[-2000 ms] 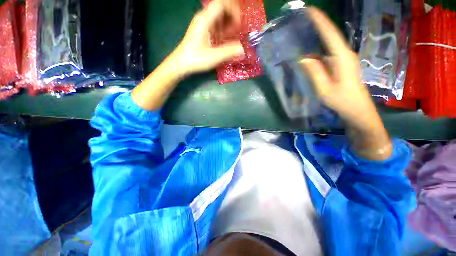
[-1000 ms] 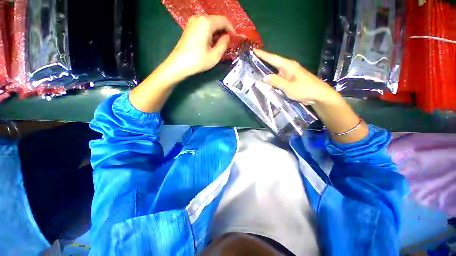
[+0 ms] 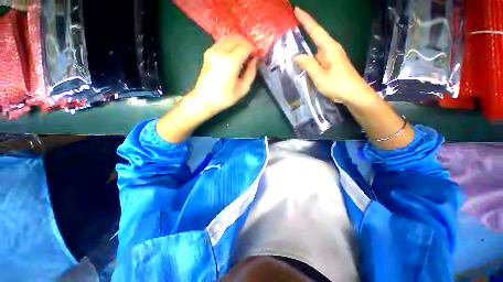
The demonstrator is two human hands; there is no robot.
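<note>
A red bubble bag [image 3: 251, 22] lies slanted at the top middle, its lower end towards me. My left hand [image 3: 229, 71] pinches the bag's lower left edge, fingers curled. My right hand [image 3: 331, 69] holds a shiny printed pouch [image 3: 292, 82], silvery-clear with dark edges, fingers along its right side and thumb on its face. The pouch's upper end meets the bag's lower end; whether it is inside the bag's mouth I cannot tell. Its lower end points towards me, near the worktop's front edge.
Stacks of printed pouches lie at left [image 3: 118, 49] and right [image 3: 422, 49] on the green worktop [image 3: 220, 121]. Pinkish-red bubble bags [image 3: 14, 66] are at the far left. A bundle of red bags [image 3: 490, 66] with a pale band is at the far right. Lilac cloth shows at lower right.
Over two seconds my left hand has taken hold of the red bag, now slanted up-left. My right hand has brought the pouch against its lower end and, since a second ago, slightly higher.
</note>
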